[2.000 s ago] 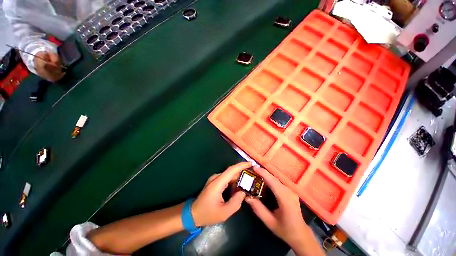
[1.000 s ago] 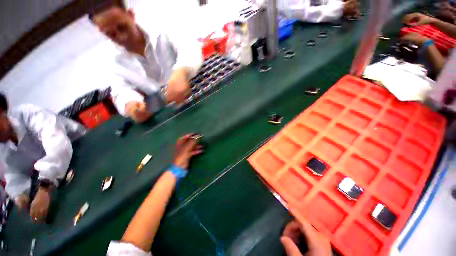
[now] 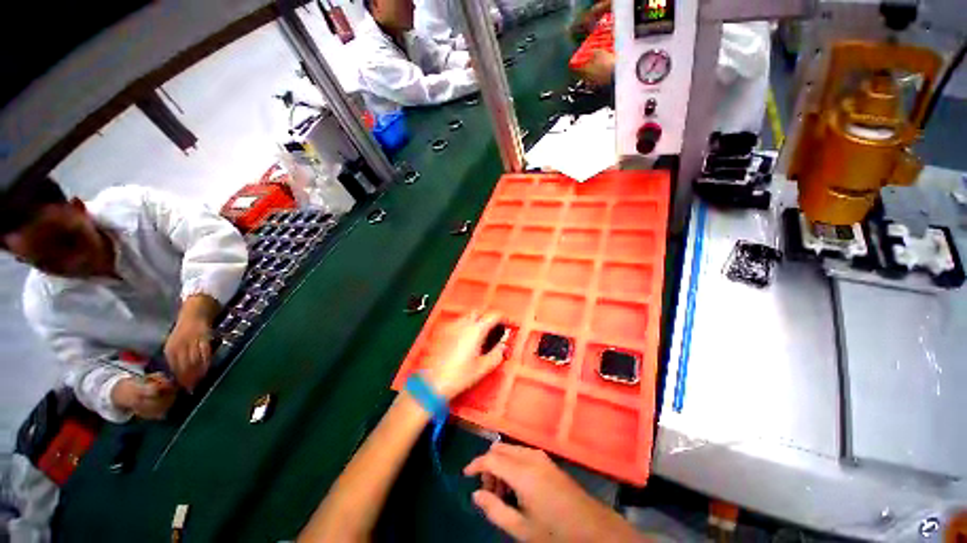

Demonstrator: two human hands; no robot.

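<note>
The red-orange tray (image 3: pixel 581 288) lies in front of me. My left hand (image 3: pixel 467 358), with a blue wrist strap, reaches over its near left part. Its fingers are on a dark-faced watch module (image 3: pixel 494 339), which looks tilted between them and is partly hidden. A second module (image 3: pixel 552 348) and a third module (image 3: pixel 619 365) lie face up in pockets to the right. My right hand (image 3: pixel 520 486) is below the tray's near edge, fingers apart and bent; I see nothing clearly held in it.
The green belt (image 3: pixel 318 371) runs on the left, with spaced parts and an open watch unit (image 3: pixel 261 407). A coworker (image 3: pixel 122 281) sits across it. On the right stand a control panel (image 3: pixel 654 85), a gold press (image 3: pixel 857 138) and a fixture (image 3: pixel 920 250) on the white table (image 3: pixel 785 371).
My left hand has moved from over the belt to the module in the tray. The open unit formerly between my hands is out of them. The view has turned right, bringing the press into sight.
</note>
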